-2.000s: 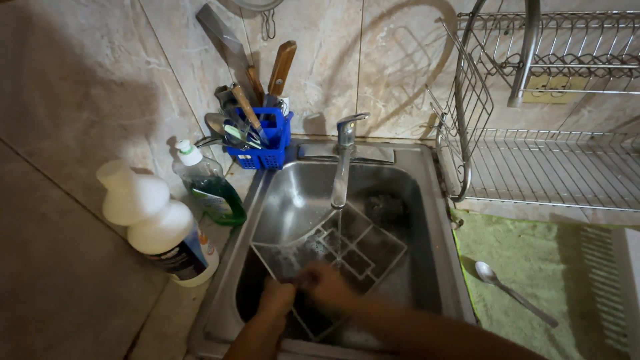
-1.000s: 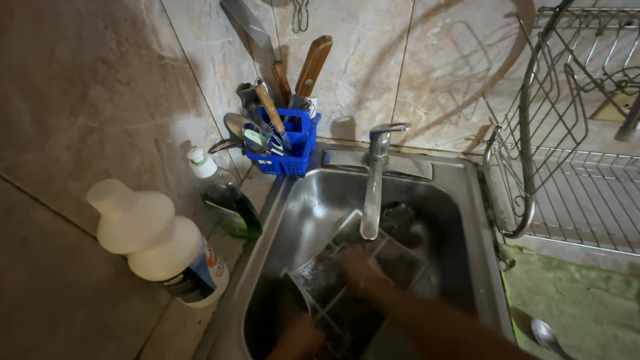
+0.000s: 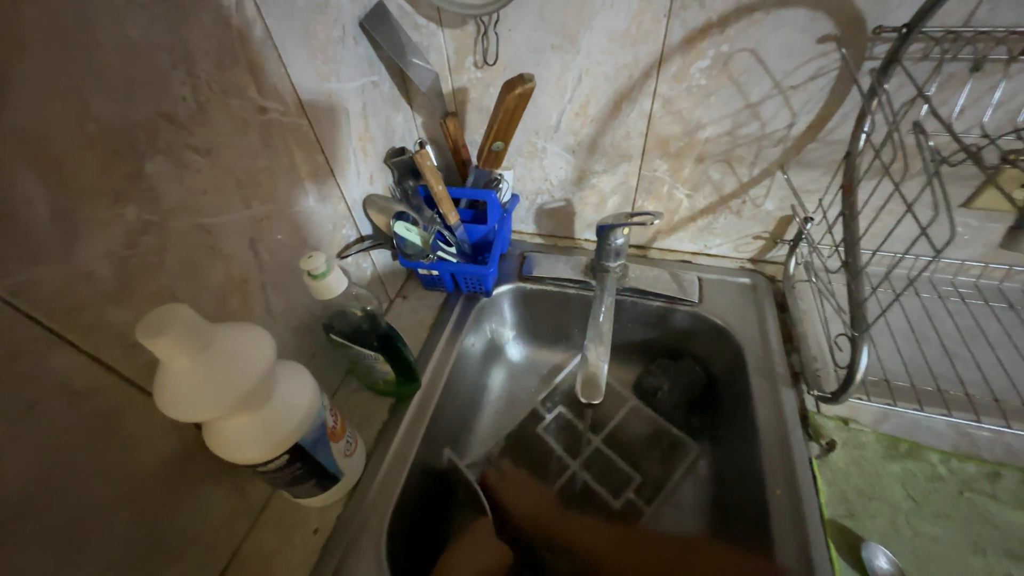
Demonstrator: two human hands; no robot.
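A dark mesh panel with a pale grid frame lies tilted in the steel sink, its near left edge bent upward. My left hand, at the bottom of the view, grips that bent edge. Just right of it, my right hand is blurred against the panel; its fingertips and anything under them are hidden. Above the panel is the faucet, with a thin stream of water falling from its spout. A dark crumpled thing, perhaps a scouring pad, sits in the back right of the basin.
Left of the sink stand a white plastic bottle and a green dish soap bottle. A blue utensil basket sits at the back left corner. To the right are a wire dish rack, a green cloth and a spoon.
The panel has shifted and turned in the sink, and its near left edge now curves up. My right hand has moved from the panel's middle toward that edge, closer to my left hand.
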